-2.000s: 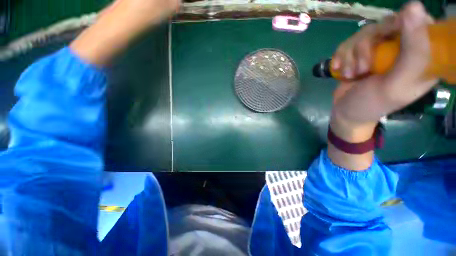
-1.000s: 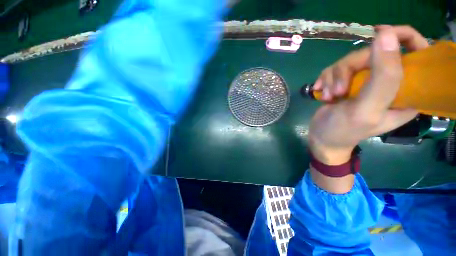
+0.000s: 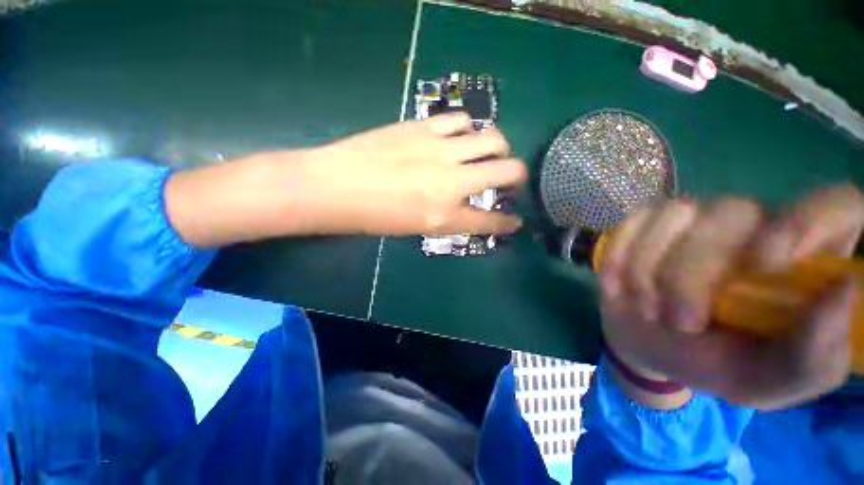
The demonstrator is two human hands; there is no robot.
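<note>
A phone assembly [image 3: 458, 248] lies on the dark green mat in front of me, its dark mainboard end at the top and its lower end towards me. My left hand [image 3: 417, 175] lies across its middle with the fingers over it and hides most of that part. My right hand [image 3: 701, 284] is blurred and holds the orange electric screwdriver [image 3: 748, 301], its dark nose pointing left. The nose is between the phone's lower right side and the round screw tray [image 3: 606, 170], over the tray's lower edge. Loose screws glitter in the tray's upper right part.
A small pink-and-white device [image 3: 678, 68] lies beyond the tray, near the worn whitish ledge [image 3: 654, 26]. A pale seam [image 3: 381, 246] runs along the mat left of the phone. A white slotted rack [image 3: 552, 403] shows below the bench's near edge.
My left arm has come back from the far side, and a phone assembly now lies under my left hand. The screwdriver nose has moved towards me, to the tray's near edge. The view has shifted and tilted.
</note>
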